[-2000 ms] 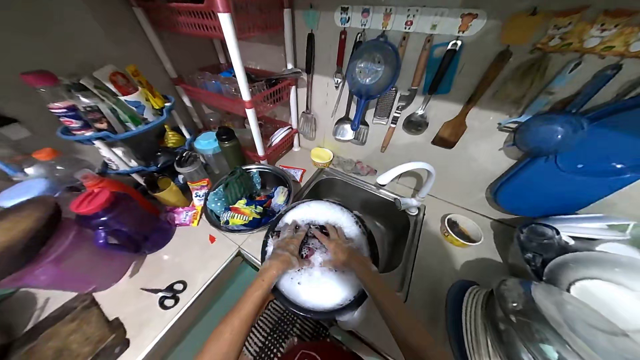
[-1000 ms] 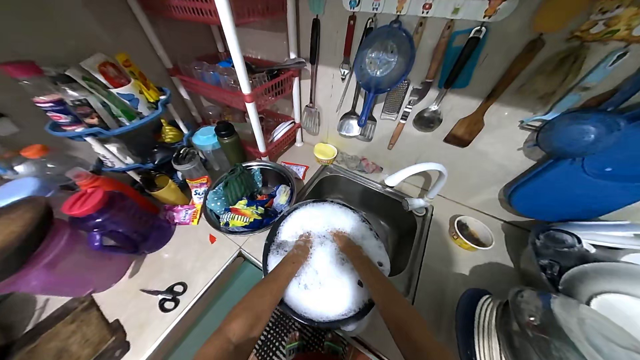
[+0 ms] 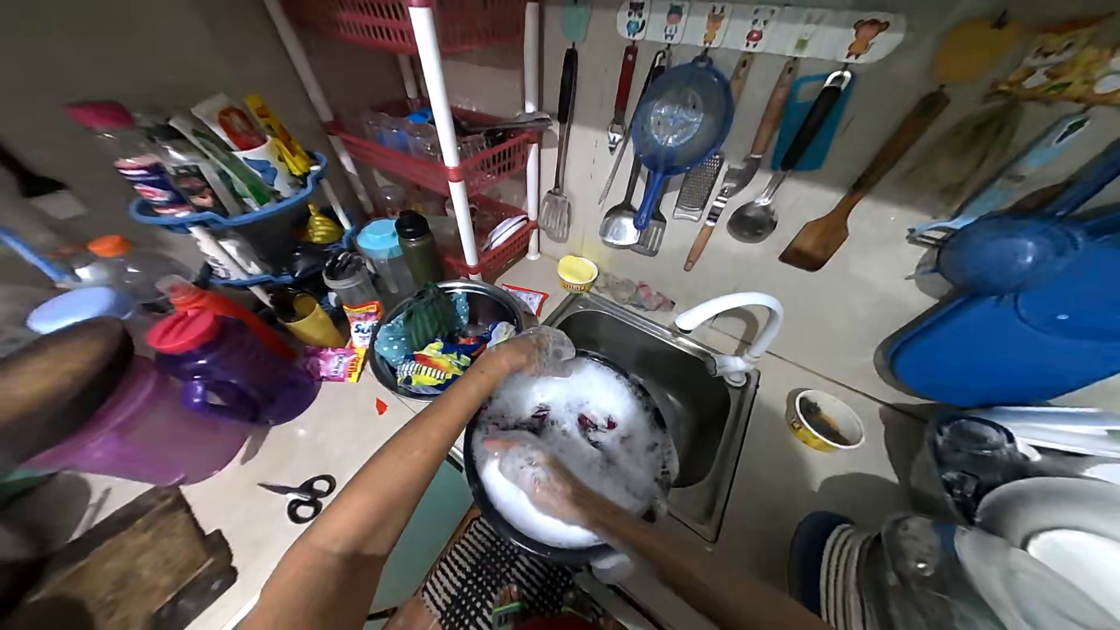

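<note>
A round dark basin (image 3: 662, 411) full of white suds stands at the near left of the steel sink (image 3: 731, 464). Dark red cloth shows in patches through the foam. My left hand (image 3: 532, 352), coated with suds, is over the basin's upper left rim, close to a steel bowl (image 3: 382, 363) of colourful clothes (image 3: 435, 363); whether it grips anything is hidden by foam. My right hand (image 3: 529, 477) lies in the suds at the basin's lower left, its fingers partly covered, so its hold cannot be told.
A white faucet (image 3: 744, 306) arches over the sink. Scissors (image 3: 306, 497) and a purple jug (image 3: 236, 372) are on the left counter. A yellow tub (image 3: 824, 422) and stacked dishes (image 3: 844, 569) stand at right. Utensils hang on the wall.
Both hands were together in the middle of the foam. My left hand has moved up to the basin's upper left rim, and my right hand has moved to the lower left. Red cloth shows again through the suds.
</note>
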